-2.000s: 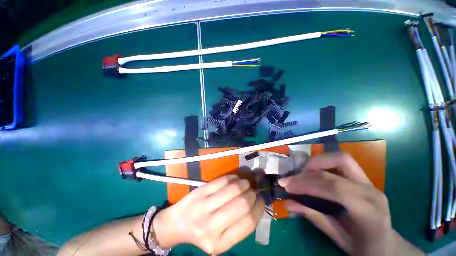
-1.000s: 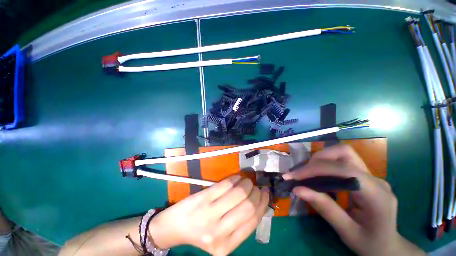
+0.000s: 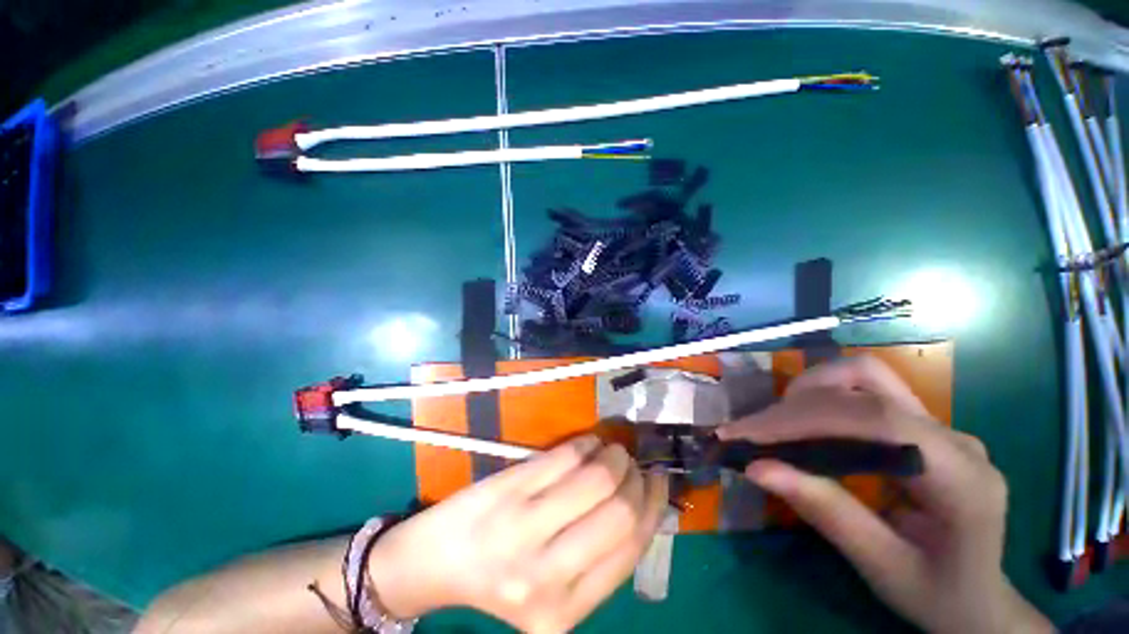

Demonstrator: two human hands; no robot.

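My left hand (image 3: 520, 539) holds the wire end of the lower white leg of a cable assembly (image 3: 436, 438) at the small dark fixture (image 3: 679, 448) on the orange board (image 3: 545, 419). The leg runs from a red-black plug (image 3: 324, 406). The other white leg lies across the board, its thin wires loose at the right. My right hand (image 3: 885, 495) grips a thick black tool handle (image 3: 854, 458), its front end at the fixture. My fingers partly hide the wire tips, and the tool's tip cannot be made out.
A pile of small black housings (image 3: 619, 266) lies behind the board. Another cable assembly (image 3: 433, 131) lies further back. Bundled white harnesses (image 3: 1075, 285) lie at the right, a blue bin (image 3: 40, 211) at the left edge. A metal rail (image 3: 372, 47) runs along the back.
My right hand and the black handle have shifted slightly right, and the handle lies more level than at first. My left hand has stayed at the fixture with the wire end.
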